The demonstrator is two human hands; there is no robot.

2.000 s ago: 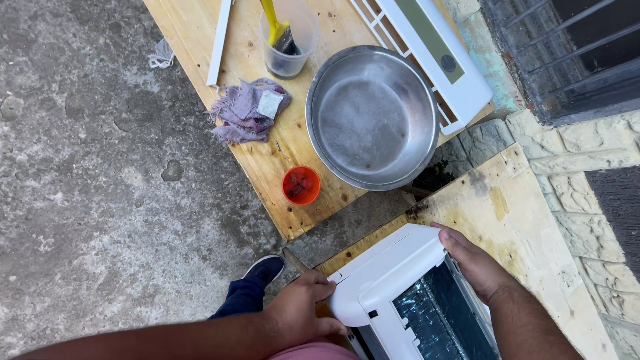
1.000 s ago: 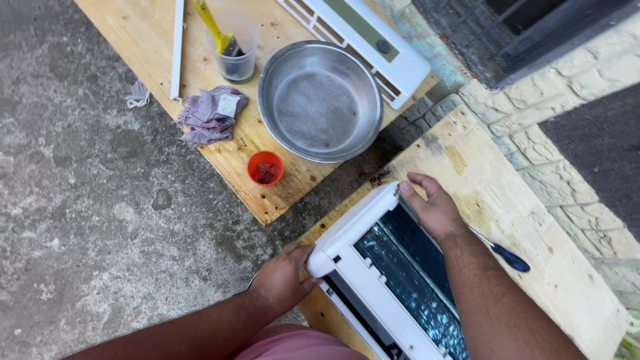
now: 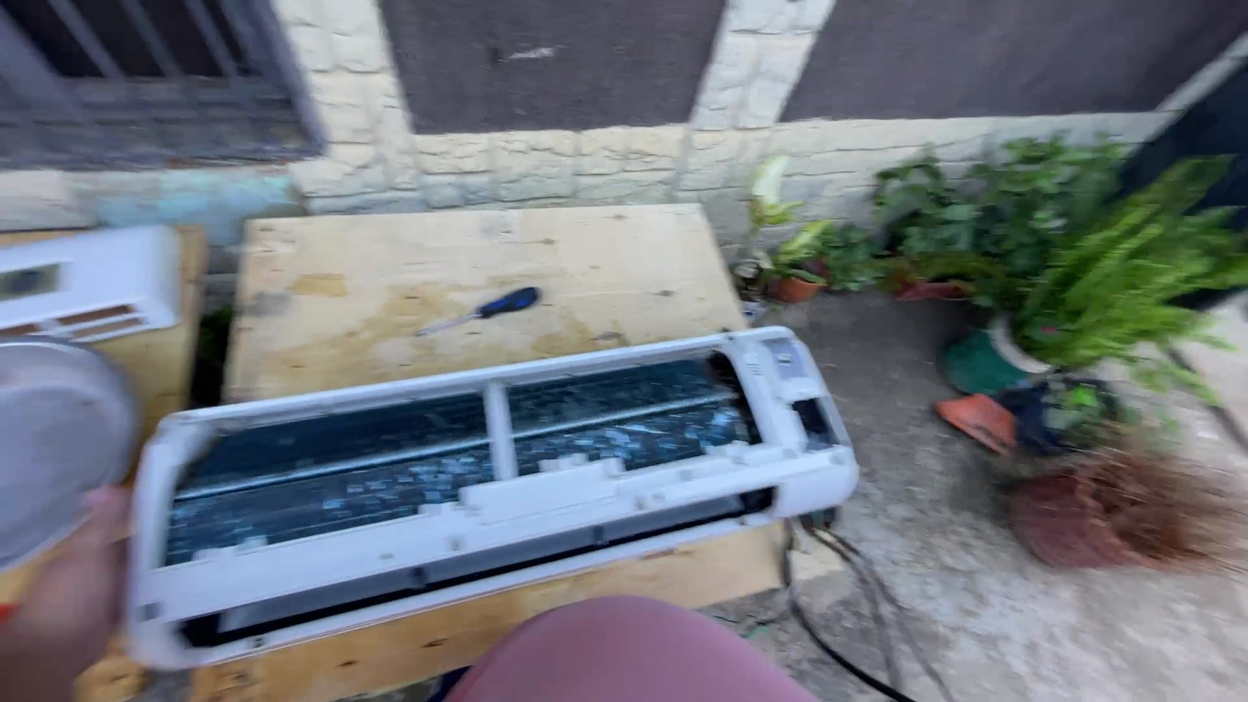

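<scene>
The indoor unit of a split air conditioner (image 3: pixel 546 507), its front cover off and dark coil fins bared, lies across a plywood board. My left hand (image 3: pixel 73 595), blurred, is at the unit's left end; whether its fingers grip the casing cannot be told. My right hand is out of the frame. Behind the unit a screwdriver with a blue and black handle (image 3: pixel 509 301) rests on the plywood (image 3: pixel 624 253). At the far left are a round metal basin (image 3: pixel 58 439) and a white slotted air conditioner cover (image 3: pixel 88 283).
Black cables (image 3: pixel 868 595) hang from the unit's right end to the concrete floor. Potted plants (image 3: pixel 1102 244) and a reddish pot of dry stems (image 3: pixel 1082 517) stand on the right. A stone-patterned wall (image 3: pixel 556 156) with a barred window (image 3: pixel 146 78) runs behind.
The view has swung right, bringing the plants and the unit's full length into sight. My right hand, earlier on the unit's frame, is out of view.
</scene>
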